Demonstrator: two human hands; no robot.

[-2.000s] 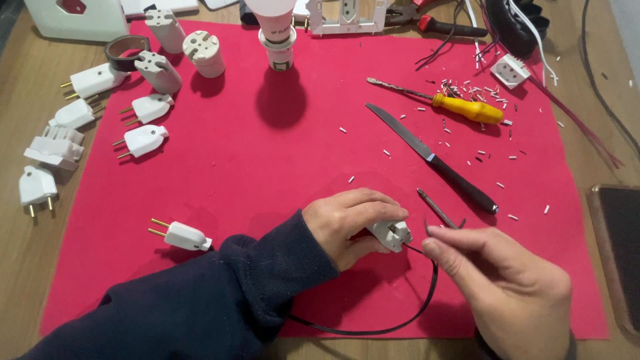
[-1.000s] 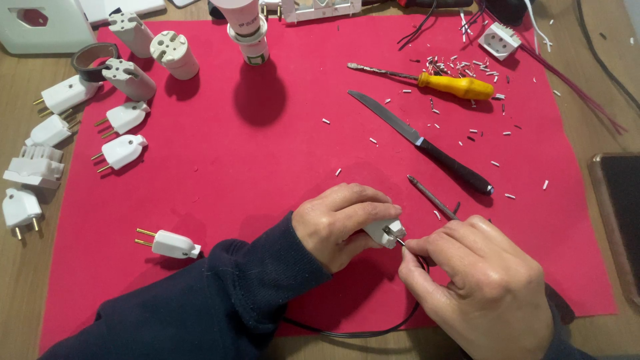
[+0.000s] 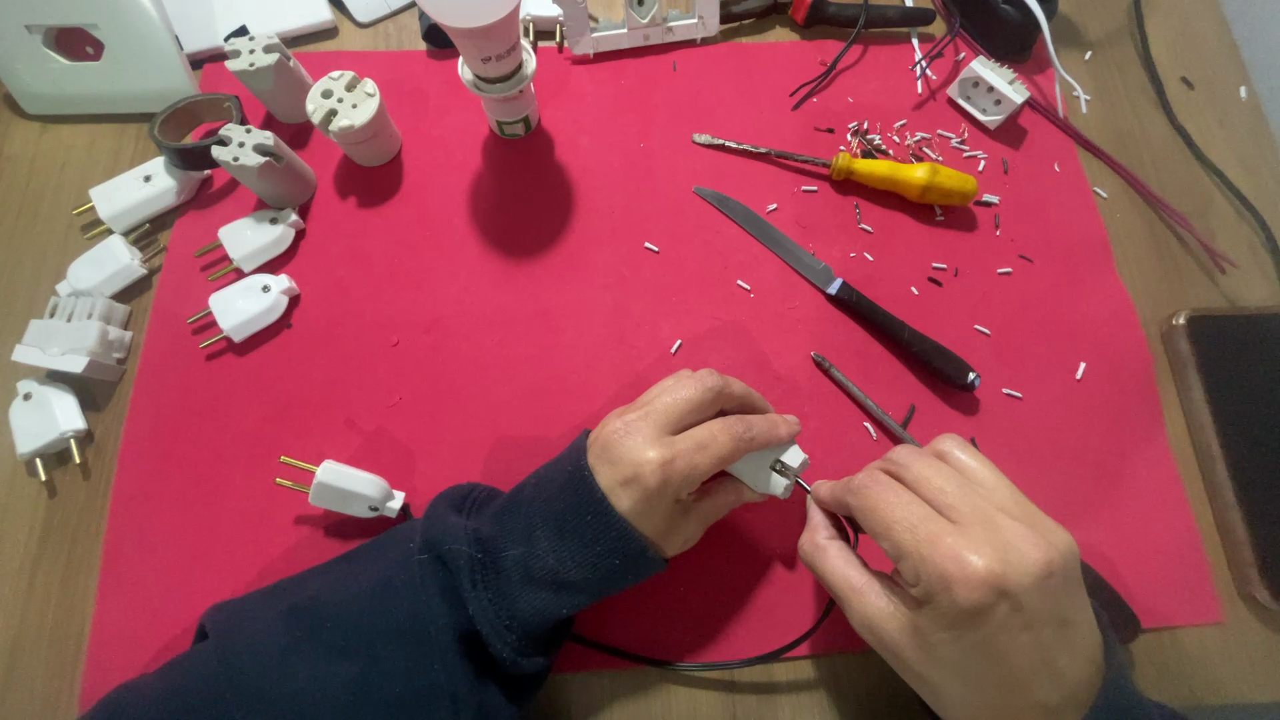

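Note:
A small white plastic electrical connector (image 3: 768, 472) is gripped by my left hand (image 3: 690, 455), its open end facing right. My right hand (image 3: 960, 570) pinches a black electrical cord (image 3: 740, 661) between thumb and forefinger, close to the connector; the cord's end meets the opening, and how deep it sits cannot be told. The cord loops below both hands over the red mat (image 3: 400, 420). Just above my right hand lies a thin metal screwdriver shaft (image 3: 862, 397), its other end hidden. A white two-pin plug (image 3: 352, 488) rests left of my left forearm.
Beyond the hands lie a black-handled knife (image 3: 900, 335), a yellow-handled screwdriver (image 3: 905, 180) and scattered insulation bits (image 3: 940, 267). A light bulb in a socket (image 3: 497, 80) stands at the back. Several plugs (image 3: 250, 307) and lamp holders (image 3: 355, 115) line the left; a phone (image 3: 1230, 440) lies right.
My right hand has moved left toward the connector, bringing the cord's end up to its opening. My left hand still grips the connector.

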